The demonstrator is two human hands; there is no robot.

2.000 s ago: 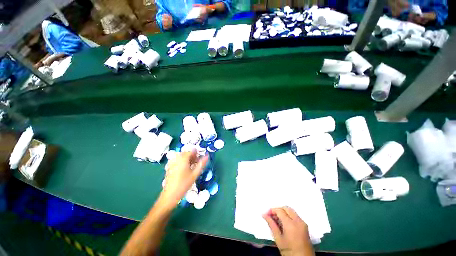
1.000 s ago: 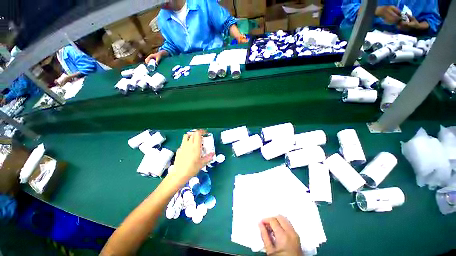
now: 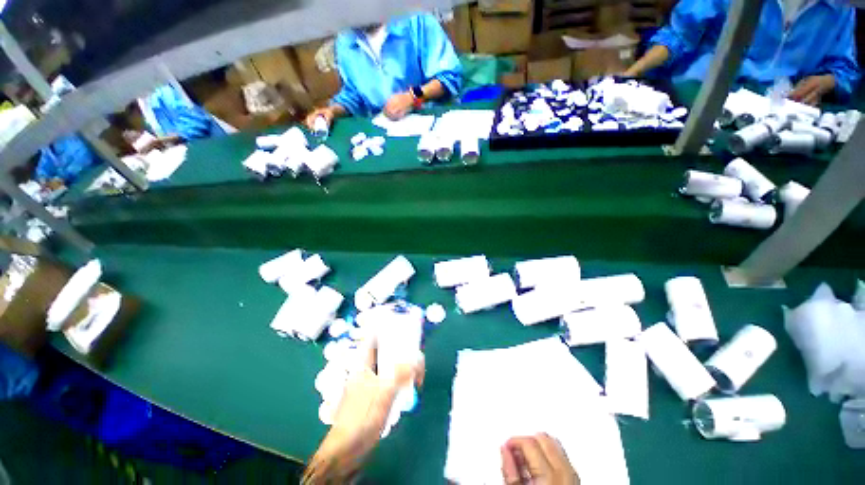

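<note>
My left hand [image 3: 368, 403] is closed around a white cylinder [image 3: 399, 332] over the heap of white and blue discs [image 3: 332, 381], hiding part of the heap. Another white cylinder [image 3: 385, 281] lies tilted just behind. My right hand [image 3: 541, 460], cut off by the bottom edge, rests over the stack of white sheets [image 3: 517, 398] with fingers curled. Whether it holds anything small is hidden. Several loose white cylinders [image 3: 605, 324] lie behind and right of the sheets.
More cylinders [image 3: 308, 313] lie left of the discs. Translucent wrapped bundles [image 3: 825, 339] are at far right, an open carton [image 3: 100, 327] at far left. Metal posts [image 3: 806, 218] rise at right. Across the green channel are a black disc tray [image 3: 588, 135] and people in blue smocks.
My left hand has closed on a cylinder from behind the disc heap and brought it nearer me, over the discs. My right hand stays at the sheets. The camera view has shifted.
</note>
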